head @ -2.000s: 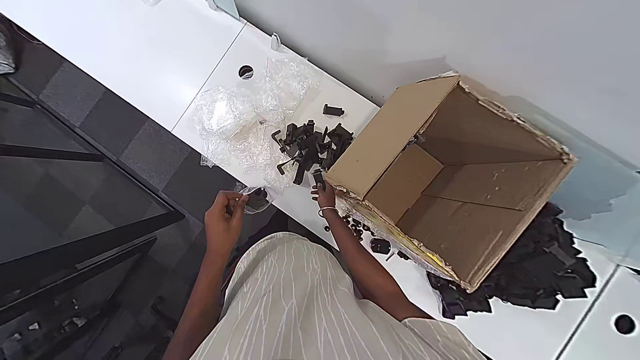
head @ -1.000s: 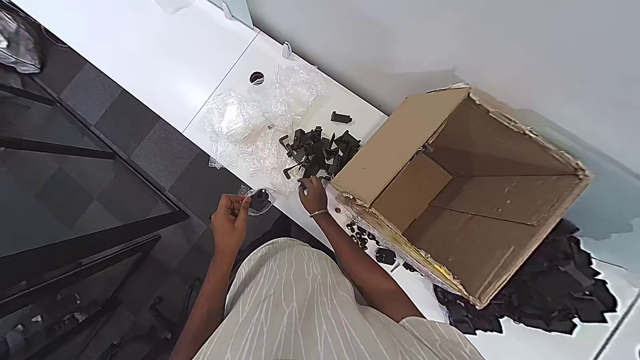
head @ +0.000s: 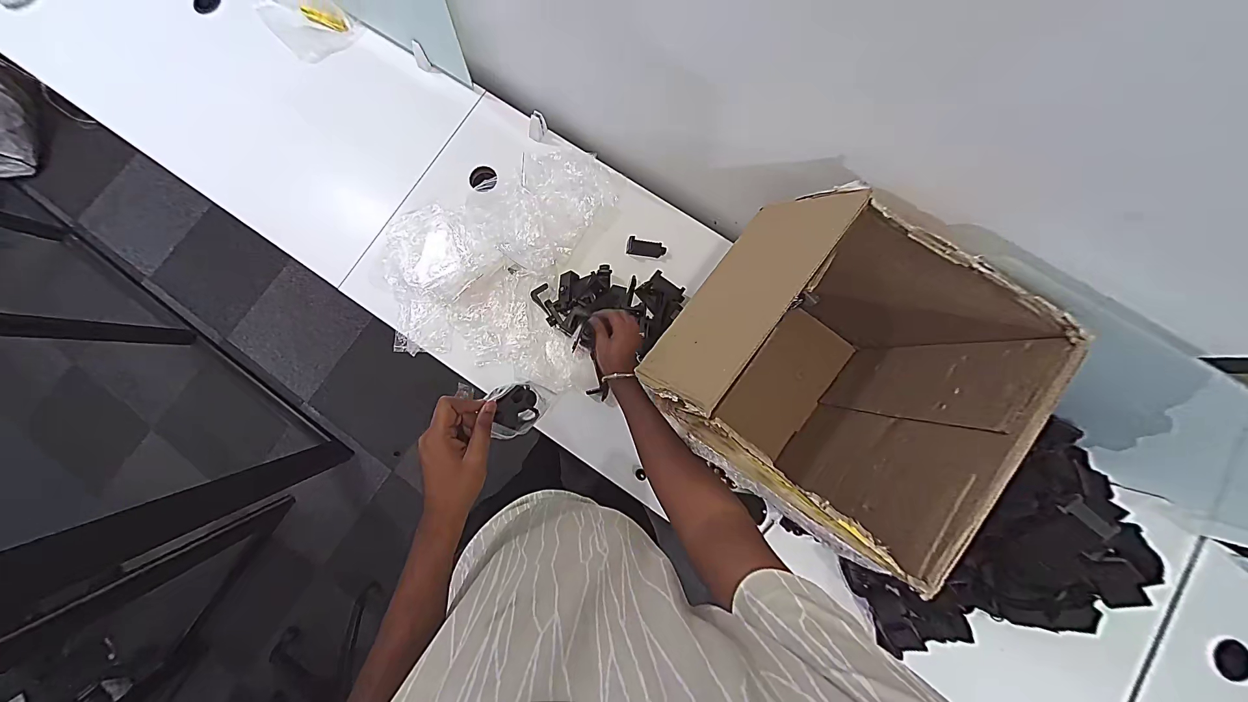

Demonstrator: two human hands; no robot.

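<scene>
My left hand (head: 458, 444) pinches a clear plastic bag (head: 515, 409) with black parts inside, held just off the near edge of the white table. My right hand (head: 616, 341) is over the near side of a pile of black plastic parts (head: 595, 292), its fingers down among them; whether they grip a piece cannot be told. One black part (head: 645, 248) lies apart, beyond the pile. Crumpled clear plastic bags (head: 458, 263) lie to the left of the pile.
A large open cardboard box (head: 770, 283) stands tilted right of the pile. Behind it spreads a heap of black pieces (head: 1063, 546). Small black parts (head: 721, 475) lie by the box's near side. A wall (head: 780, 88) runs along the table's far side.
My right hand has moved from the near side of the pile in among the black parts. My left hand still holds the bag near the table edge.
</scene>
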